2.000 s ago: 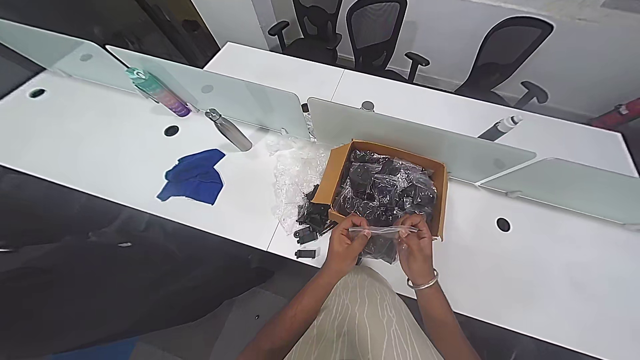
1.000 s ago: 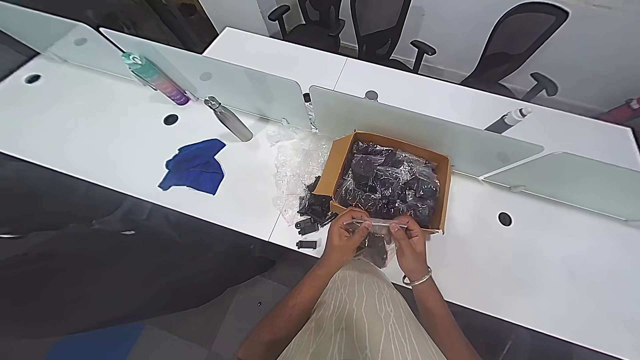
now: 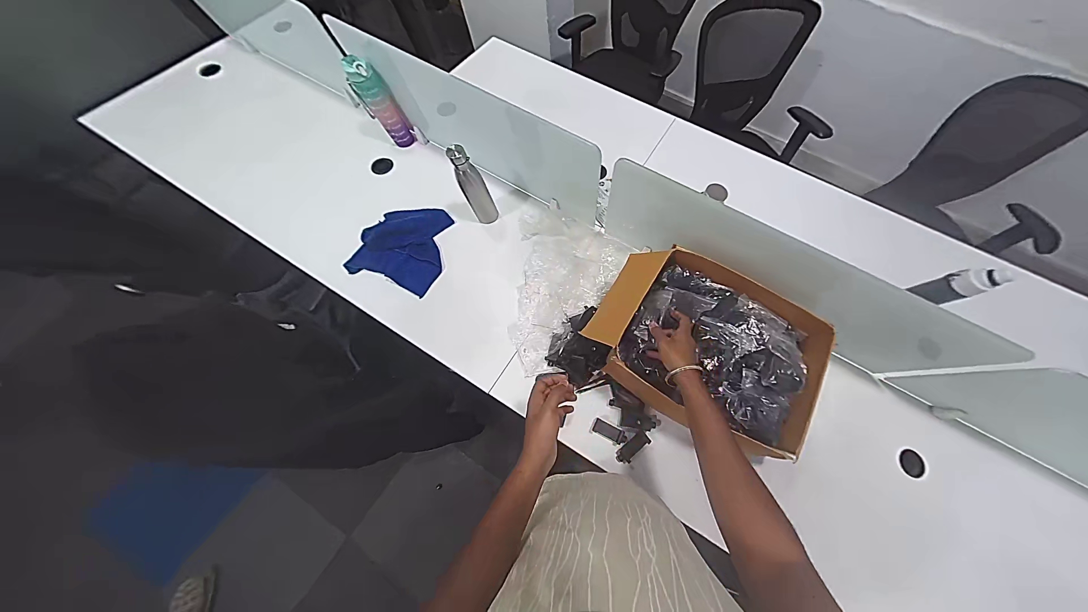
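Note:
A cardboard box (image 3: 818, 374) stands on the white desk, filled with clear plastic bags (image 3: 756, 340) that hold dark parts. My right hand (image 3: 677, 344), with a bangle at its wrist, reaches into the box and touches the bags; whether its fingers grip one is unclear. My left hand (image 3: 551, 404) is at the desk's front edge, left of the box, fingers curled close to a pile of black parts (image 3: 578, 353); what lies between the fingers is too small to tell. More black plastic parts (image 3: 625, 433) lie in front of the box. Crumpled clear plastic bags (image 3: 565, 272) are spread left of it.
A blue cloth (image 3: 404, 246), a steel bottle (image 3: 473, 187) and a green-to-purple bottle (image 3: 382, 102) are on the desk's left part. Frosted glass dividers (image 3: 799, 255) run behind the box. Office chairs (image 3: 748, 68) stand beyond the far desk. A cable hole (image 3: 912, 462) is at right.
My hands, together at the box's front edge holding a clear plastic bag, have parted. The right hand has moved into the box, the left to the left beside the black parts.

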